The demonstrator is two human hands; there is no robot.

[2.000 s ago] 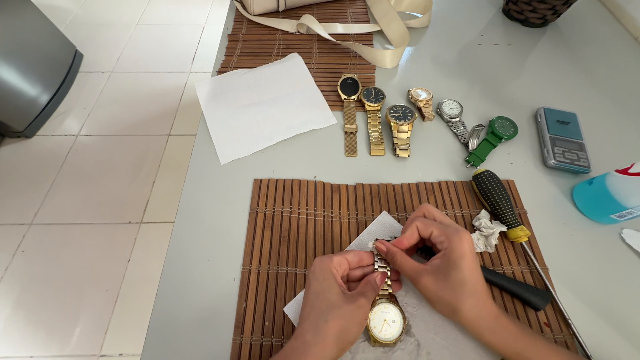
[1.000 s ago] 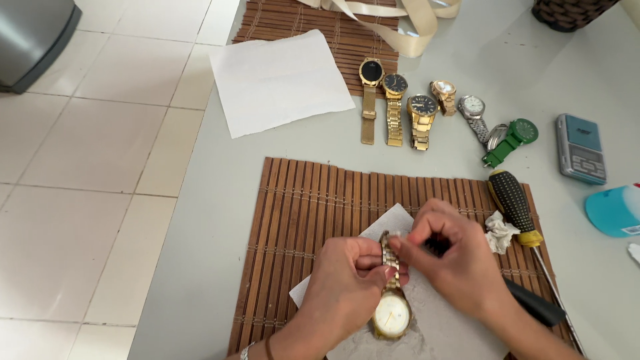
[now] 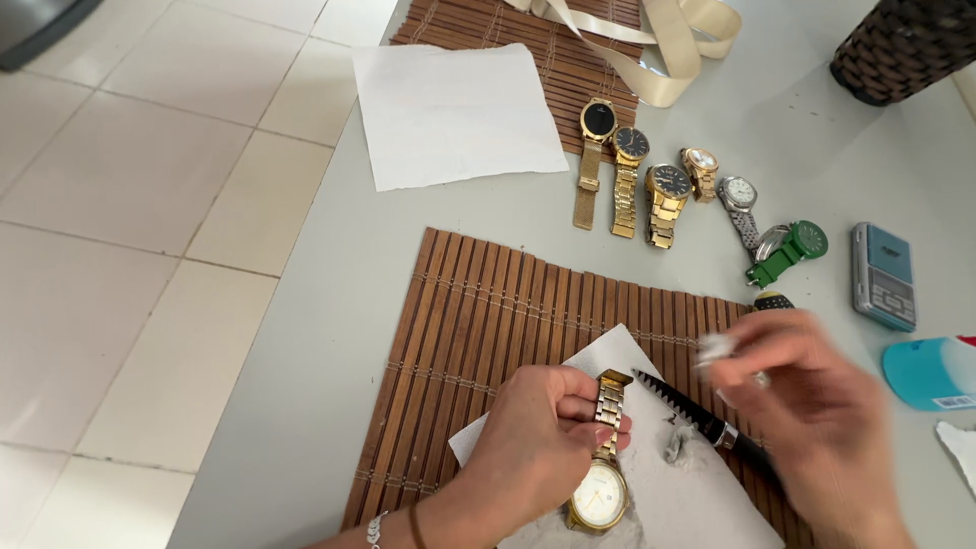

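Note:
My left hand grips the two-tone metal band of a wristwatch with a pale dial and gold case, low over a white paper towel. My right hand, blurred, is off to the right with a small crumpled white wad between its fingertips. Between the hands lies a black knife with a serrated blade, its handle partly behind the right hand. A greyish crumpled scrap rests on the towel near the blade.
Beyond the bamboo mat lie several gold watches, a silver watch and a green watch. A pocket scale and a blue bottle stand right. A white sheet lies at the back.
My right hand has left the watch band and moved right, now with a white wad in its fingers. The serrated blade has come into sight. My left hand still holds the watch.

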